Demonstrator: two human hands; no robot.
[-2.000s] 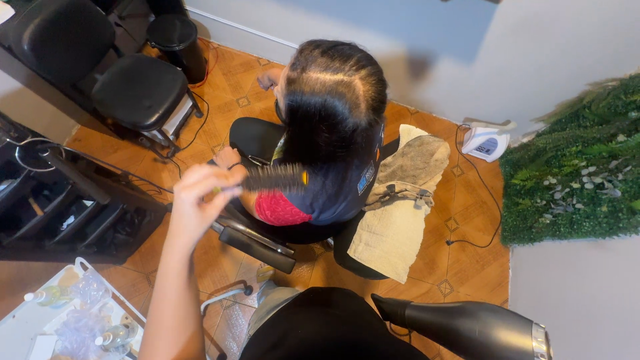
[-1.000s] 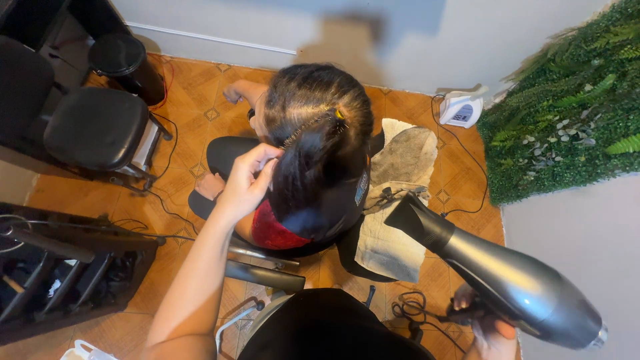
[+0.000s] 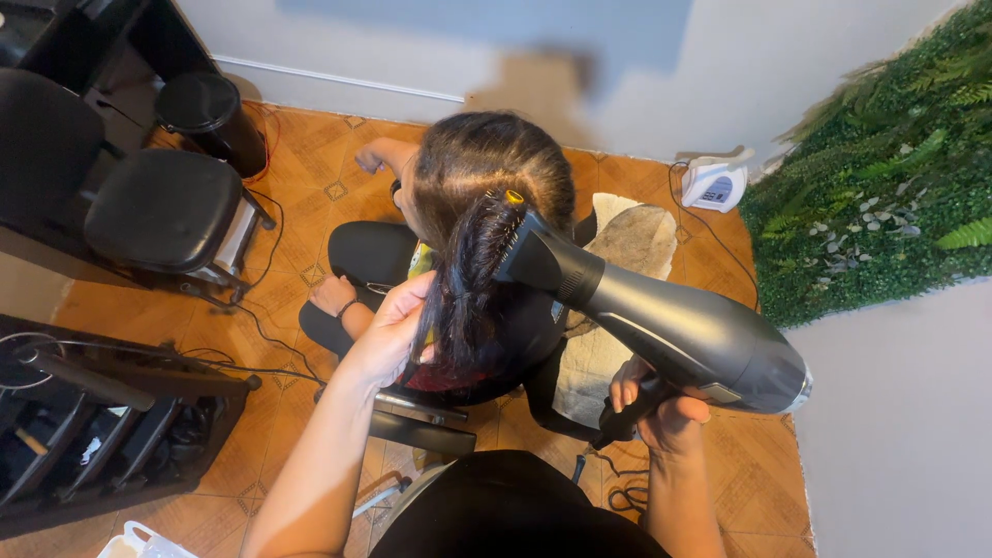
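A seated person's dark hair (image 3: 496, 155) is parted across the crown, with one section drawn out over a round brush (image 3: 514, 198). Only the brush's yellow tip and some bristles show; hair covers the rest. My left hand (image 3: 395, 333) is closed beside the hanging section, on the brush's handle end, which is mostly hidden. In my right hand (image 3: 659, 403) is the handle of a grey and black hair dryer (image 3: 690, 333). Its flat nozzle (image 3: 531, 252) lies close against the wrapped hair, just below the brush tip.
A black chair (image 3: 167, 209) and a black bin (image 3: 205, 116) stand at the left, above a black trolley (image 3: 101, 434). A stained cloth (image 3: 597, 364) lies right of the person. Near the wall are a white device (image 3: 714, 184) and a green plant panel (image 3: 868, 186). Cords cross the tiled floor.
The round brush, held clear of the head two seconds ago, is now within the hair. My right hand has brought the dryer in from the lower right, its nozzle now at the hair.
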